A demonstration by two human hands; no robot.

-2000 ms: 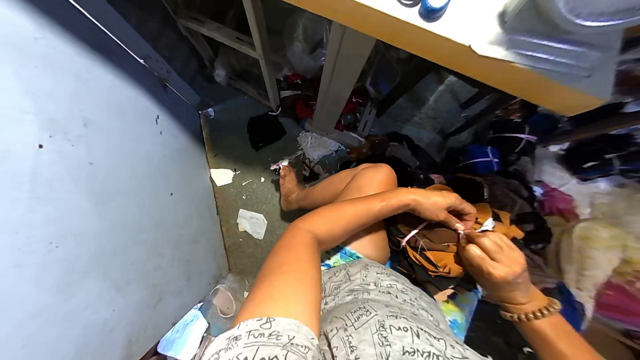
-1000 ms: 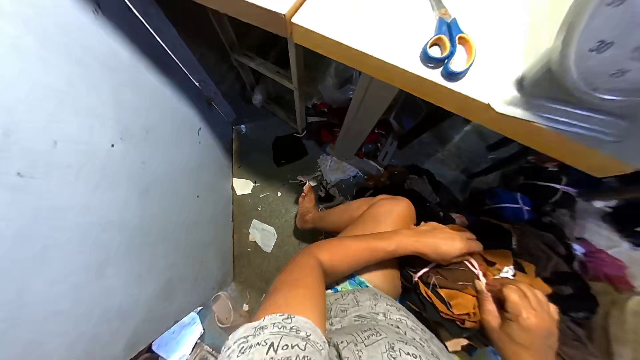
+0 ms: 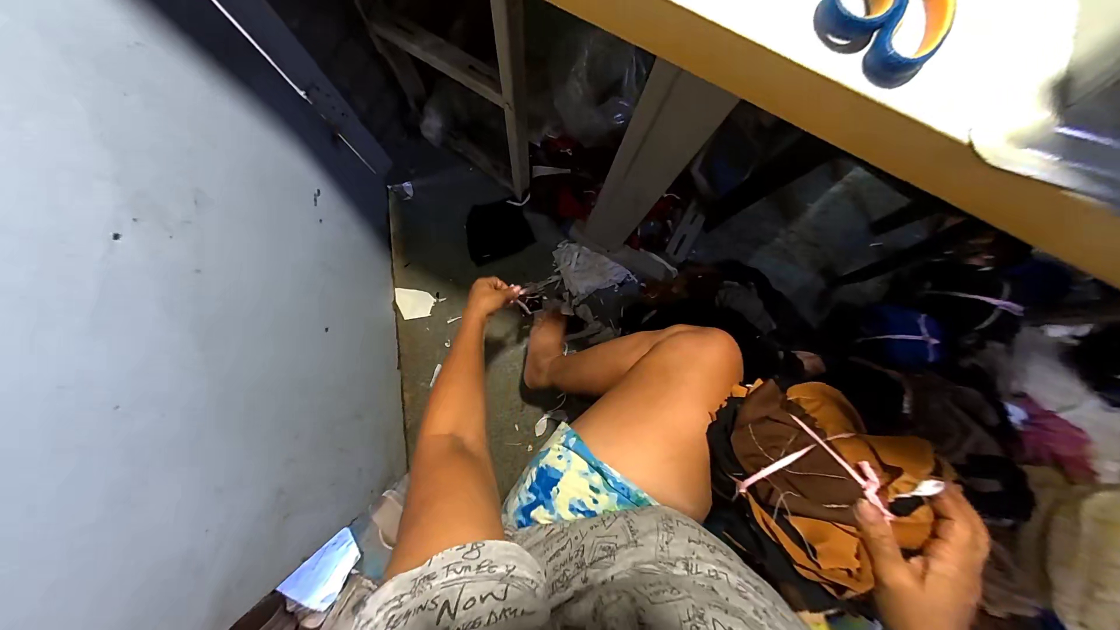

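Observation:
A bundle of brown and orange cloth pieces (image 3: 787, 472) lies beside my thigh, tied around with a pink strip (image 3: 844, 459) knotted near its right side. My right hand (image 3: 927, 551) pinches the bundle at the knot, thumb on the pink strip and fingers by a small white piece. My left hand (image 3: 492, 296) is stretched out over the floor near my foot, its fingertips together at some thin light strips (image 3: 529, 302); whether it grips them is too small to tell.
Above right is a table edge (image 3: 787, 96) with blue-handled scissors (image 3: 888, 35) on top. Table legs (image 3: 656, 149) and a grey-white panel (image 3: 192, 350) flank the floor. Paper scraps (image 3: 415, 304) lie near the panel. Other tied bundles (image 3: 910, 337) and loose cloth lie at right.
My left hand has left the knot on the bundle and moved left, out over the floor by my foot. My right hand stays at the bundle.

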